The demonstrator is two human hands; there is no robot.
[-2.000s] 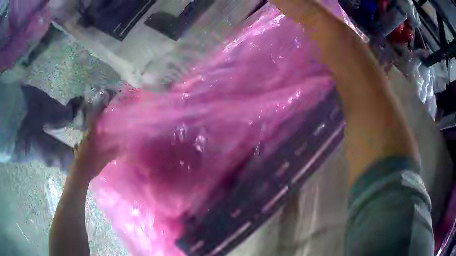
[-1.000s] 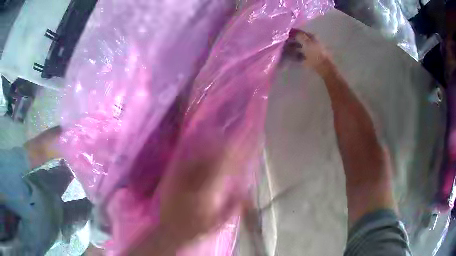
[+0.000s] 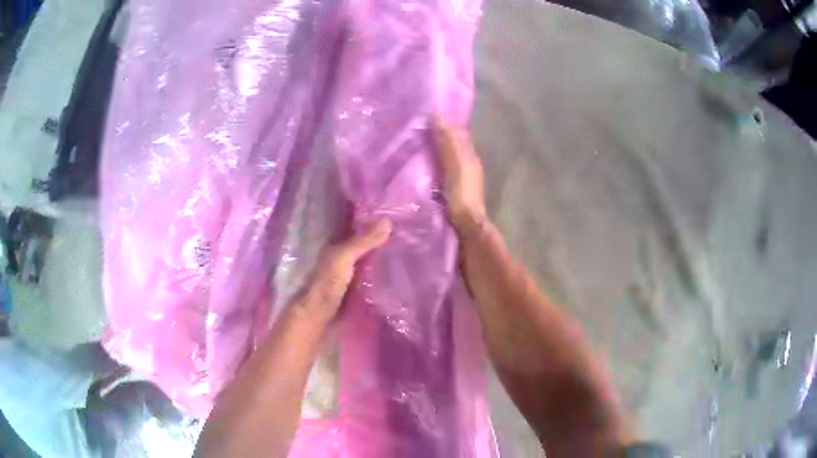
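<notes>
A long wrapped bundle [image 3: 403, 304] in shiny pink film runs from the bottom edge to the top of the view, with a dark shape showing through its lower part. My left hand [image 3: 336, 268] grips its left side, thumb on top. My right hand [image 3: 459, 179] presses along its right side, its fingers partly hidden by the film. A wide, loose pink poly bag [image 3: 179, 224] lies to the left of the bundle.
The beige-grey covered table [image 3: 609, 233] reaches to the right, its cover creased. A dark long piece [image 3: 81, 125] lies on a pale surface at the upper left. Clear plastic [image 3: 681, 27] shows at the top right. A pale blue shape [image 3: 40, 394] is at the lower left.
The pink film, spread wide and lifted earlier, is now a narrow bundle lying lengthwise. My right hand has come down and inward from the upper right. Both hands are now on the bundle.
</notes>
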